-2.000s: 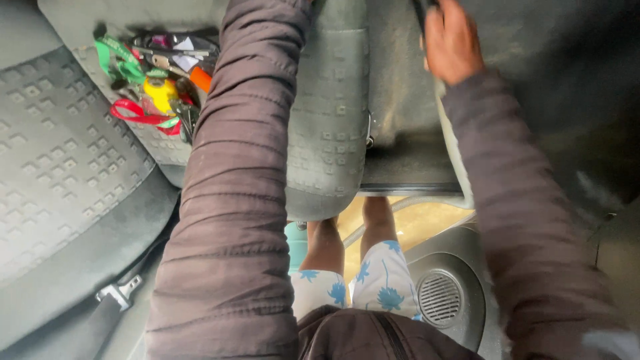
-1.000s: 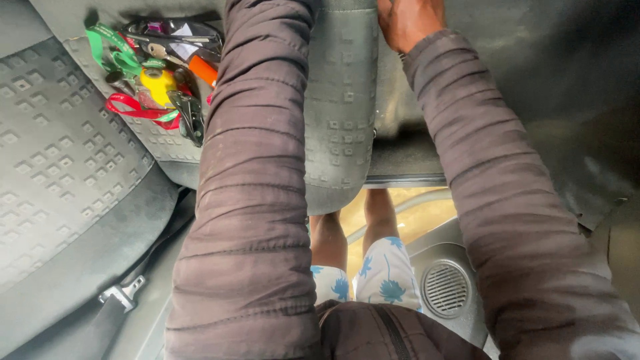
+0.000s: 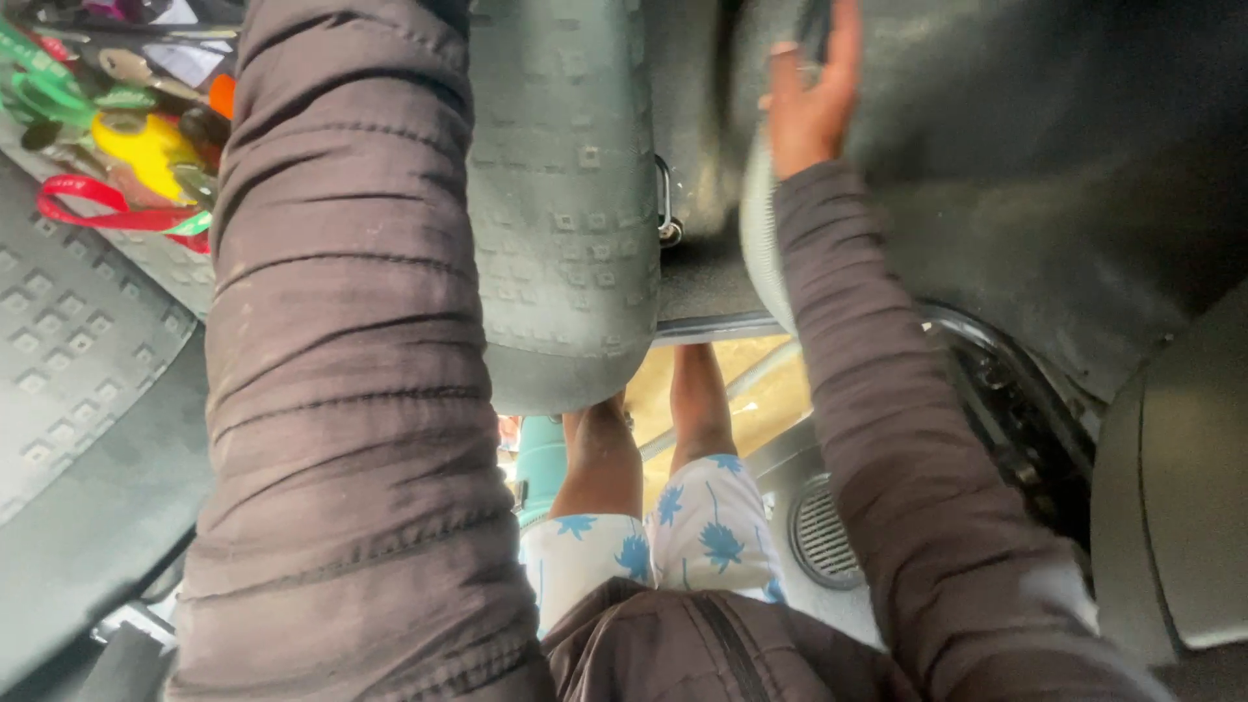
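Observation:
My right hand (image 3: 814,112) reaches to the top of the view, its thumb and a finger apart around a blurred dark object (image 3: 814,34). Whether it grips this object is unclear. My left hand lies beyond the top edge; only its brown padded sleeve (image 3: 351,322) shows. Beside that sleeve, at the upper left, a red lanyard (image 3: 93,200), a green strap (image 3: 44,73), a yellow item (image 3: 146,151) and several small dark items lie on grey patterned fabric. Between the arms is the rounded edge of a grey patterned seat cushion (image 3: 570,214).
A metal loop (image 3: 666,200) sits beside the cushion. A door sill (image 3: 721,327) crosses below it. Lower down are a round speaker grille (image 3: 824,531) and my legs in white shorts with blue prints. A seat-belt buckle (image 3: 136,624) shows at lower left, a curved black bar (image 3: 1004,356) at right.
At one second ago my right hand was beside the seat cushion; now it is farther right, away from it. The view has also shifted.

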